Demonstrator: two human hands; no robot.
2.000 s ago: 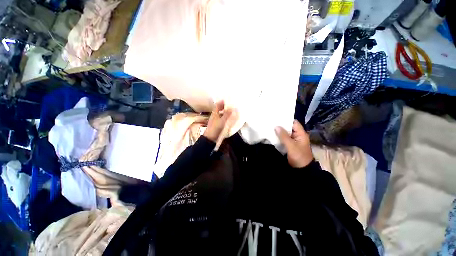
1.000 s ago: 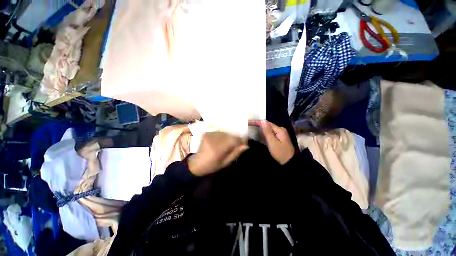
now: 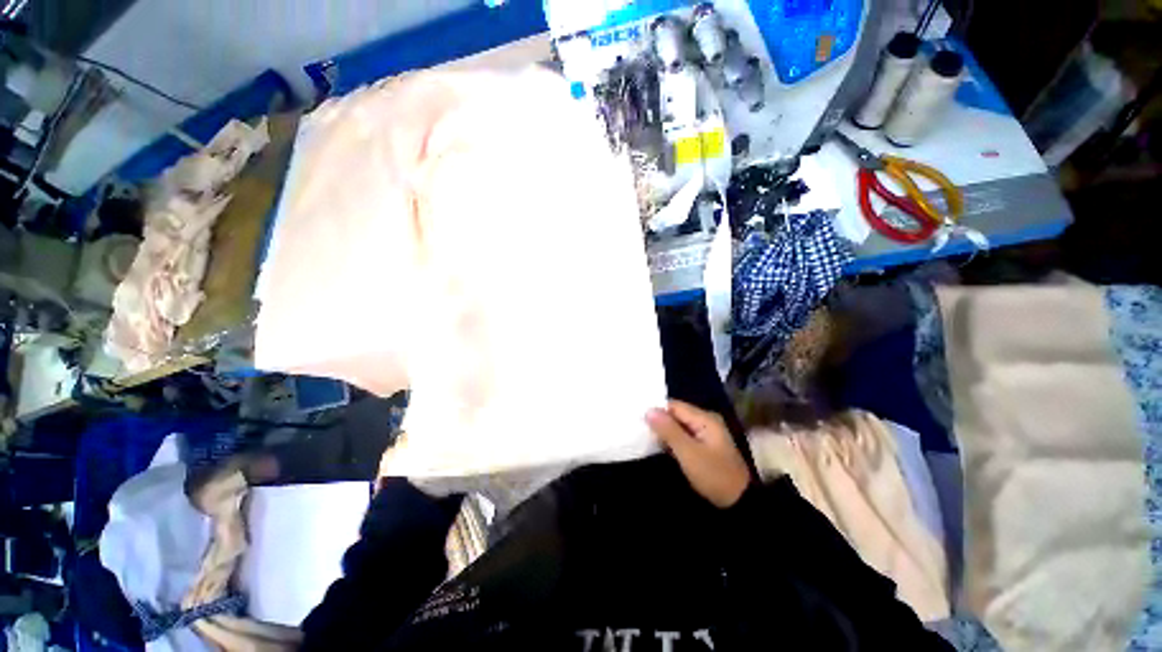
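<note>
A wide, pale peach fabric panel [image 3: 535, 280], near white under the lamp, lies over the table left of the machine head and hangs over the front edge towards my lap. My right hand [image 3: 698, 448] pinches its lower right corner between thumb and fingers. My left hand does not show; its black sleeve ends at the panel's lower left edge, and the cloth seems to cover the hand. The white machine head [image 3: 695, 77] with a yellow sticker [image 3: 700, 145] stands behind the panel's right side.
A white strip [image 3: 720, 287] hangs beside checked scraps [image 3: 790, 274]. Red and orange scissors [image 3: 907, 201] and thread cones [image 3: 920, 99] are on the table at right. Folded peach panels [image 3: 1045, 459] lie at right. Crumpled peach pieces [image 3: 172, 261] lie far left, a tied white bundle [image 3: 147, 541] lower left.
The view has tilted up, showing more of the machine. The panel's lower edge now spreads across in front of my lap. My left hand has gone out of sight; my right hand holds the corner.
</note>
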